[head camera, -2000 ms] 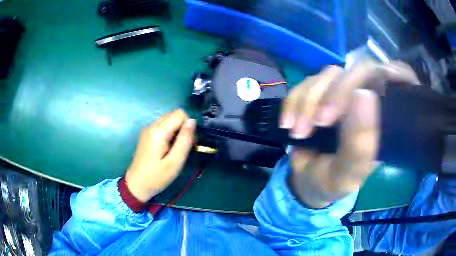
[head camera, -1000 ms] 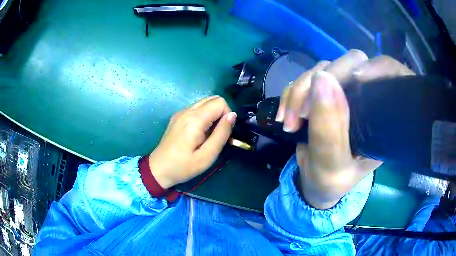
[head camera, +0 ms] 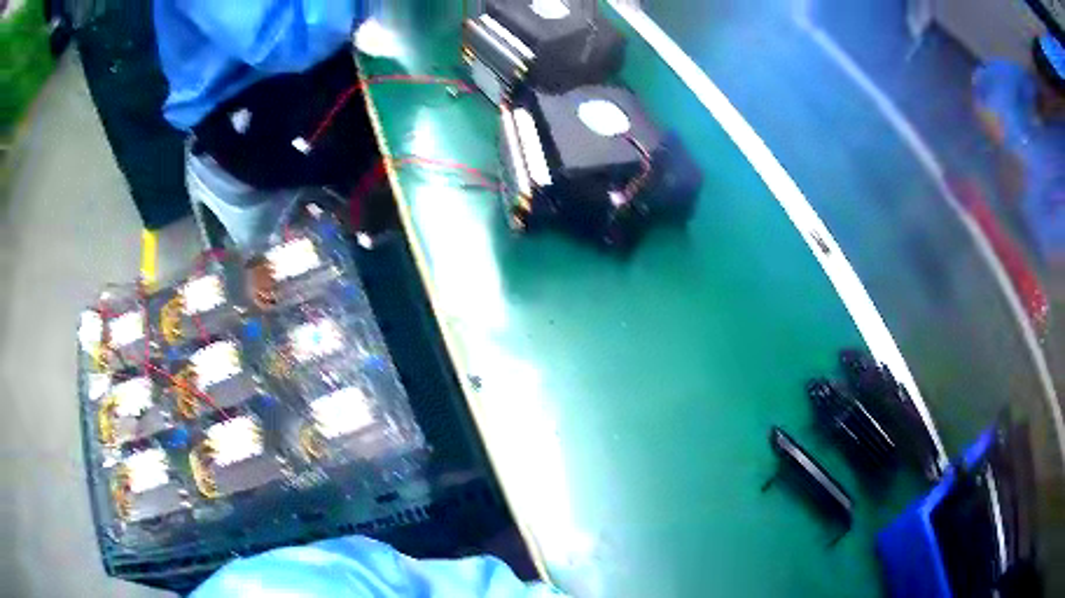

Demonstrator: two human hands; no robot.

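Neither of my hands is in the picture; only a light blue sleeve (head camera: pixel 374 571) shows at the bottom edge. On the green bench stand black blower fan modules (head camera: pixel 593 131) with round white labels and silvery fins on their left side, in a cluster at the top. Thin red wires (head camera: pixel 438 171) trail from them over the bench's left edge. Below left, a clear blister tray (head camera: pixel 263 391) holds several modules with bright metallic parts and red wires, in or on a dark crate (head camera: pixel 385 514).
Loose black duct covers (head camera: pixel 812 477) lie on the bench at lower right, by a blue bin (head camera: pixel 923 543). A pale rail (head camera: pixel 806 222) curves along the bench. A person in a blue smock (head camera: pixel 259 47) is at the upper left beside the bench. Grey floor lies at far left.
The view has swung left along the bench to the tray and the module cluster. Both hands, the screwdriver and the module being worked on have left the picture.
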